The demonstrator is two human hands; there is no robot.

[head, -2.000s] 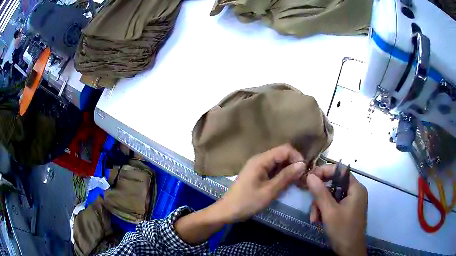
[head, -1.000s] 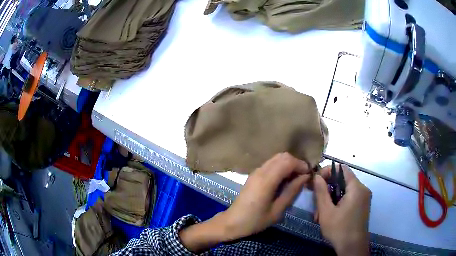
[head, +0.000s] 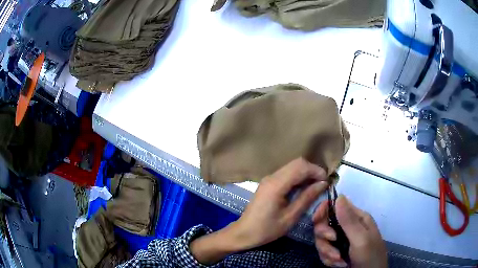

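An olive-khaki garment piece (head: 272,133) lies on the white table in front of me, its rounded top away from me. My left hand (head: 280,207) pinches its lower right corner between thumb and fingers. My right hand (head: 354,230) holds small dark thread snips (head: 335,222), their points directed up at the pinched corner. The tips are at or very near the cloth beside my left fingertips; whether they touch it I cannot tell.
The sewing machine head (head: 414,52) stands at the right. Red-handled scissors (head: 453,209) lie at the right. A folded cloth stack (head: 118,47) is upper left, loose olive cloth (head: 314,13) at the far edge. A blue bin (head: 183,209) with khaki pieces is below the table edge.
The snips have turned from resting upright in my right hand to pointing at the pinched corner. My right fingers have left the cloth and moved slightly down. My left hand still pinches the corner.
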